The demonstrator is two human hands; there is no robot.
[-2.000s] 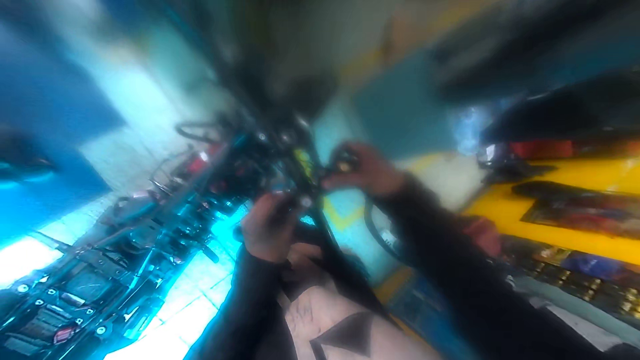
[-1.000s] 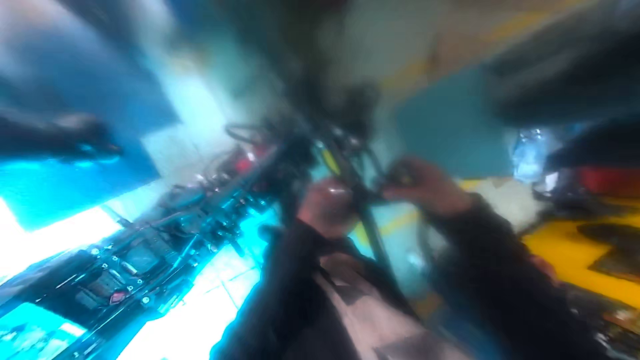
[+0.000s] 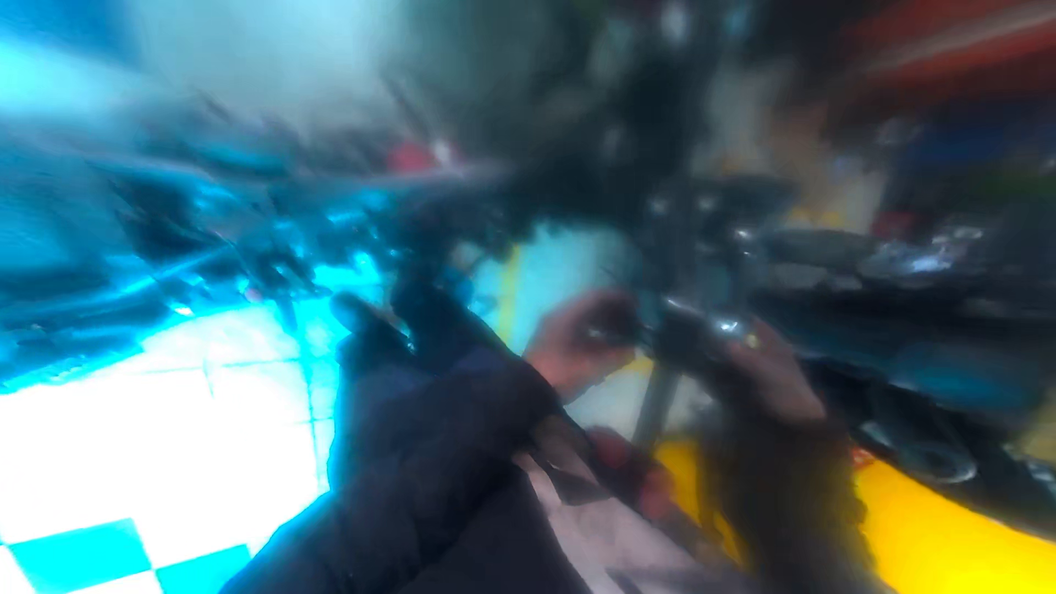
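My left hand (image 3: 582,342), in a dark sleeve, is right of the middle of the view, with its fingers curled near a small dark part that I cannot make out. My right hand (image 3: 771,363) is beside it to the right, at a dark part with a shiny metal spot. A dark upright bar (image 3: 660,396) runs between the two hands. Blur hides whether either hand grips anything.
Blurred motorcycle parts (image 3: 272,239) extend across the left. Bright floor tiles (image 3: 206,412) lie below them. On the right are a yellow surface (image 3: 949,528) and dark machine parts (image 3: 924,330). Something red (image 3: 412,157) shows at the upper middle.
The view has swung strongly to the right. Both hands remain near each other around the dark bar; finer changes are lost in blur.
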